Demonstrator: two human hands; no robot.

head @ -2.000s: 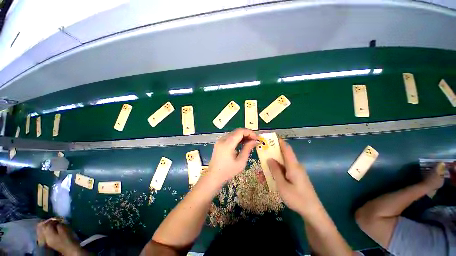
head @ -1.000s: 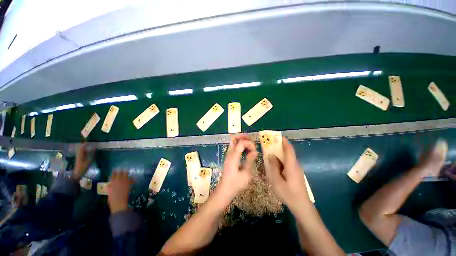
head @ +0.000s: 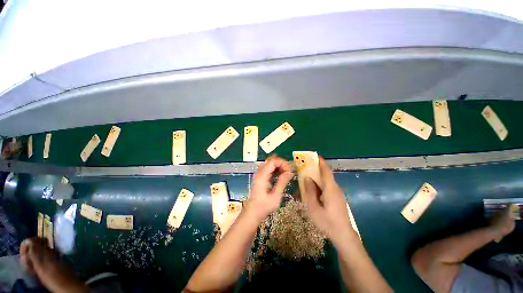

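Observation:
A pale gold phone back cover (head: 309, 166) is upright in my right hand (head: 328, 200), with its yellower camera area and dark spots at the top left. My right thumb lies across its front. My left hand (head: 268, 186) is just left of the cover, thumb and fingertips pinched together near the camera area. Whether a tiny part is between them is too small to tell. A heap of tiny gold-tan camera lens rings (head: 295, 232) lies on the green worktop below my hands. Another cover (head: 352, 222) is partly hidden behind my right hand and forearm.
Spaced covers lie on the green conveyor belt (head: 338, 129) beyond the grey divider rail (head: 378, 164). More covers lie left (head: 180, 208) and right (head: 419, 202) on the worktop. A thinner scatter of parts (head: 135, 247) is at left. A person's arm (head: 459, 246) is at right, another person's hand (head: 46, 263) at left.
Belt covers have shifted left. A cover seen on the belt a second ago is gone from the left group. The neighbour's reaching arms at left have withdrawn. My hands stay at the held cover.

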